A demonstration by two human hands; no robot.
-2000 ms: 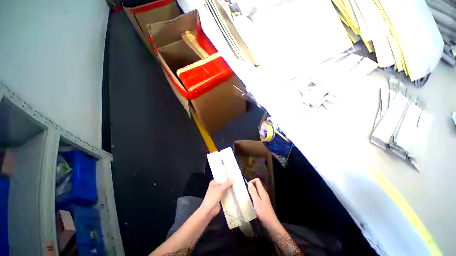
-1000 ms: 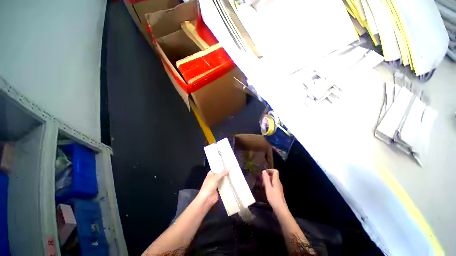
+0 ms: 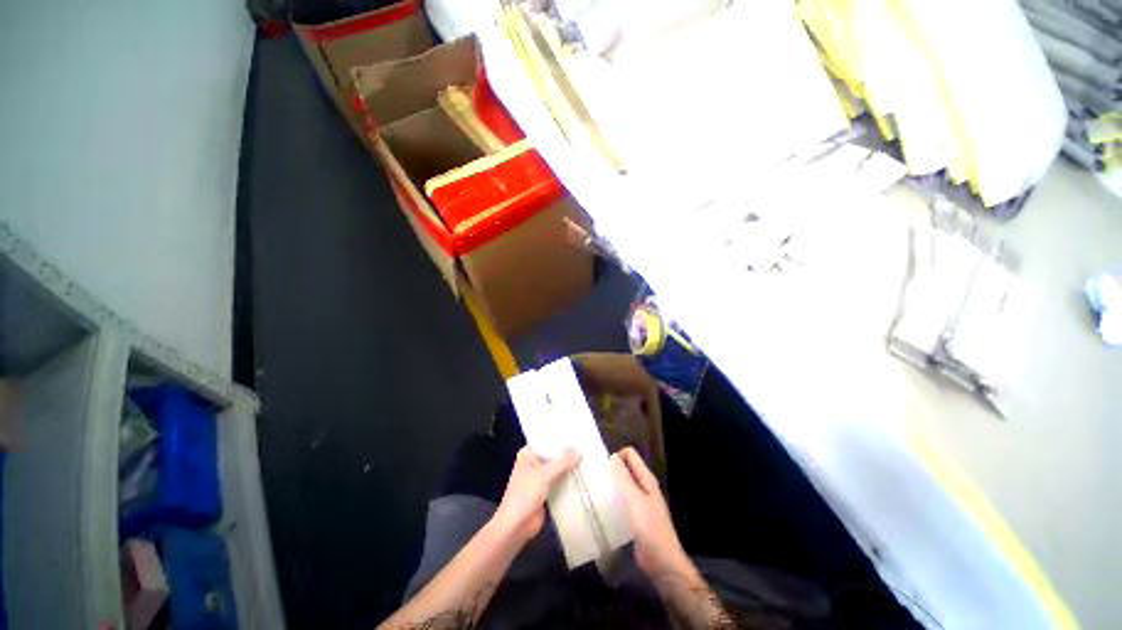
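A narrow white zippered panel [image 3: 568, 418] with a darker line down its middle is held over my lap, tilted, with a grey tail at its near end. My left hand [image 3: 532, 487] grips its left edge, thumb on top. My right hand [image 3: 640, 502] is at its right edge with the fingers bent against it; any small piece at the fingertips is too small to tell. A small open brown carton [image 3: 656, 433] with small bits inside is partly hidden behind the panel and my right hand.
The long white bench [image 3: 787, 369] runs along the right, with a bundle of zippered strips [image 3: 954, 314] and large yellow-edged panels [image 3: 947, 99]. A tape roll [image 3: 645, 331] hangs at its edge. Large red-taped cartons [image 3: 523, 277] stand on the floor ahead. A shelf with blue bins [image 3: 185, 455] is at left.
My right hand has moved from above the small carton back to the panel's right edge. My left hand still holds the panel. The view has shifted slightly.
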